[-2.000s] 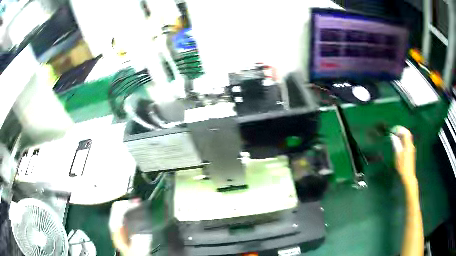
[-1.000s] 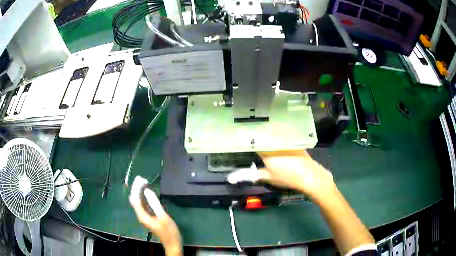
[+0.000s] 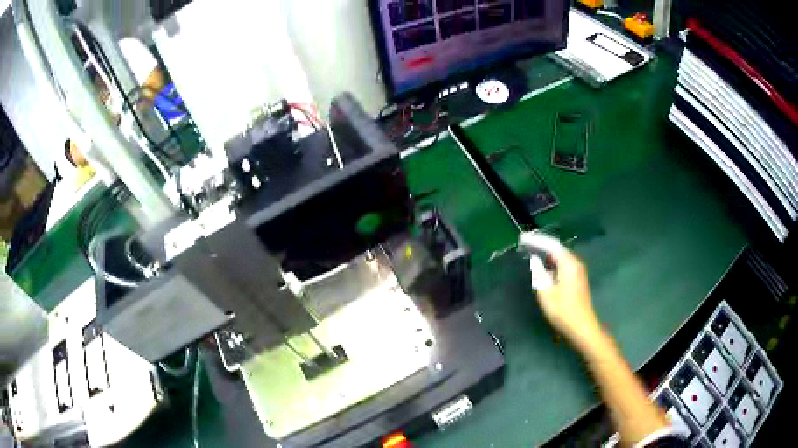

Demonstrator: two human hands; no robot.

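The press machine (image 3: pixel 262 289) stands at left centre, its grey column over the pale fixture plate (image 3: pixel 376 350). My right hand (image 3: pixel 564 284), with white coverings on the fingertips, is right of the press at the near end of a long black bar (image 3: pixel 490 179). The hand is slightly blurred, and I cannot tell whether its fingers touch or hold the bar end. A thin phone frame (image 3: pixel 547 203) lies on the green mat just right of the bar. Another phone frame (image 3: pixel 570 142) lies farther right. My left hand is not in view.
A white conveyor plate (image 3: pixel 127 385) with black frames is at lower left. A monitor (image 3: pixel 472 44) stands at the back. A white board (image 3: pixel 604 48) lies at back right. A tall tray stack (image 3: pixel 735 149) is at right, and a white blister tray (image 3: pixel 722 376) with parts is at lower right.
The view has turned right. My right hand has moved from under the fixture plate to the near end of the black bar. My left hand has gone out of view.
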